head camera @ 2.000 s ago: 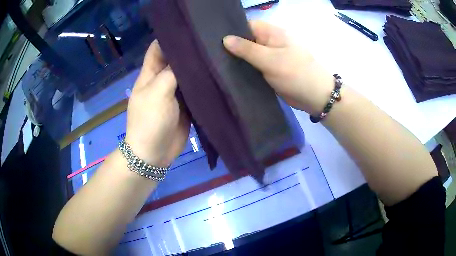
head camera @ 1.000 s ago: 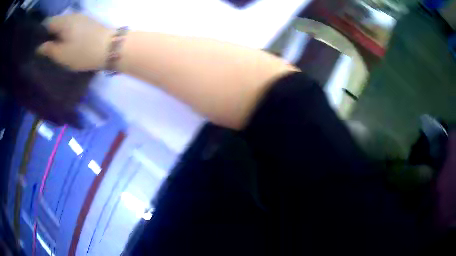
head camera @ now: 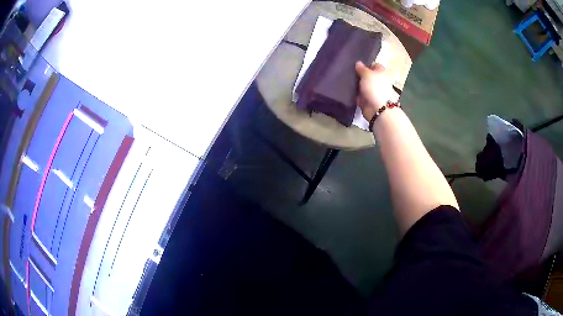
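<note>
My right hand holds the right edge of a folded dark purple fabric stack. The stack lies on a round stool, over white sheets that stick out at its left and lower right. My thumb is on top; the other fingers are hidden. The clear bluish sewing template lies at the left on the white surface, with pink-red strips, a dark red strip and a tan tape band. My left hand is out of the picture.
A white table cover ends in a slanting edge left of the stool. A red-brown box stands behind the stool. Draped maroon cloth hangs at the right. A blue stool stands on the green floor at the upper right.
The view has swung right to the stool. My right hand has moved from over the template to the stack on the stool. My left hand, on the fabric two seconds ago, has left the picture.
</note>
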